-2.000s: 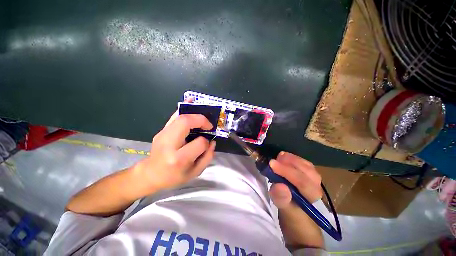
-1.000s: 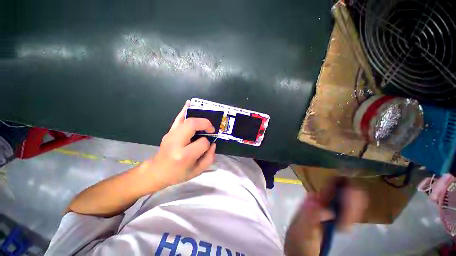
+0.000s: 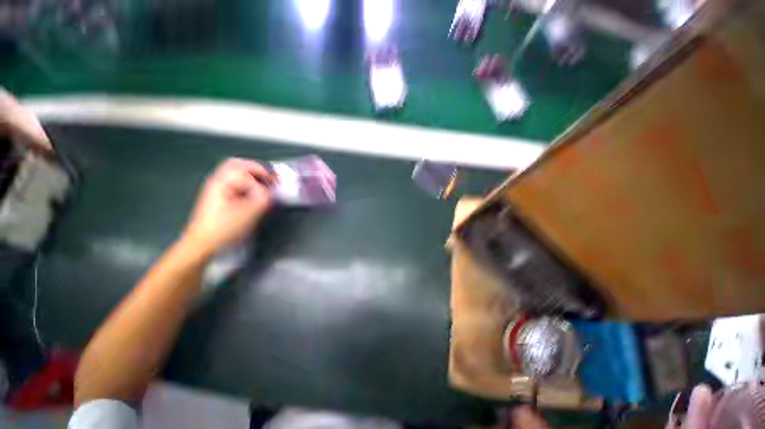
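Note:
My left hand (image 3: pixel 228 205) is stretched out over the dark green bench. It is shut on a blurred phone board assembly (image 3: pixel 306 180), white and reddish, which points to the right near the white rail. A whitish blurred thing (image 3: pixel 225 266) lies beside my left forearm. A loose LCD screen (image 3: pixel 434 178) with an orange tab lies by the rail. My right hand (image 3: pixel 528 417) is mostly cut off at the bottom edge, just below the tin (image 3: pixel 541 345) of shiny silver; what it holds cannot be made out.
A green conveyor (image 3: pixel 252 80) carries several blurred devices beyond the white rail (image 3: pixel 335 126). A carton (image 3: pixel 637 193) stands at right over the dark fan (image 3: pixel 533 264). A cardboard sheet (image 3: pixel 478 335) and blue box (image 3: pixel 611 360) are by the tin. Another person's hand (image 3: pixel 21 121) is at far left.
The view has swung up to the conveyor and carton. My left hand has moved forward and left with the board assembly. My right hand, with the iron earlier, is now mostly out of view.

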